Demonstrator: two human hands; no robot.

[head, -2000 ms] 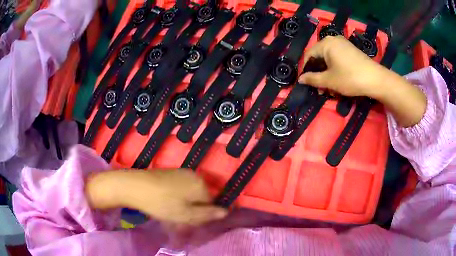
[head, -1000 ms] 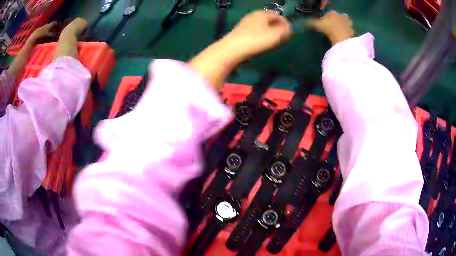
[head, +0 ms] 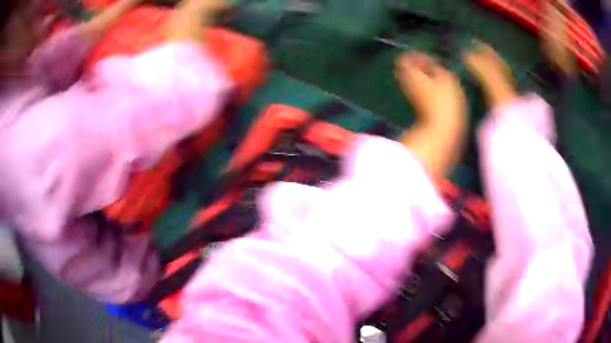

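The whole view is strongly blurred. My left hand (head: 435,107) reaches over the green bench (head: 328,53) beyond the red tray (head: 285,117), its fingers curled; whether it holds anything is too blurred to tell. My right hand (head: 492,74) is just right of it over the bench, and its grip is also unclear. The red tray lies under my forearms with dark watches (head: 452,305) in it, partly hidden by my sleeves. One watch with a bright white face (head: 372,333) shows at the bottom edge.
At the left, a person in a pink smock (head: 120,134) has both arms over another red tray (head: 234,57). More red trays (head: 569,30) are at the far right. A blue object (head: 137,313) is low at the left.
The view has swung, so the tray and the person at the left appear further right. My hands are still over the bench beyond the tray, now closer together.
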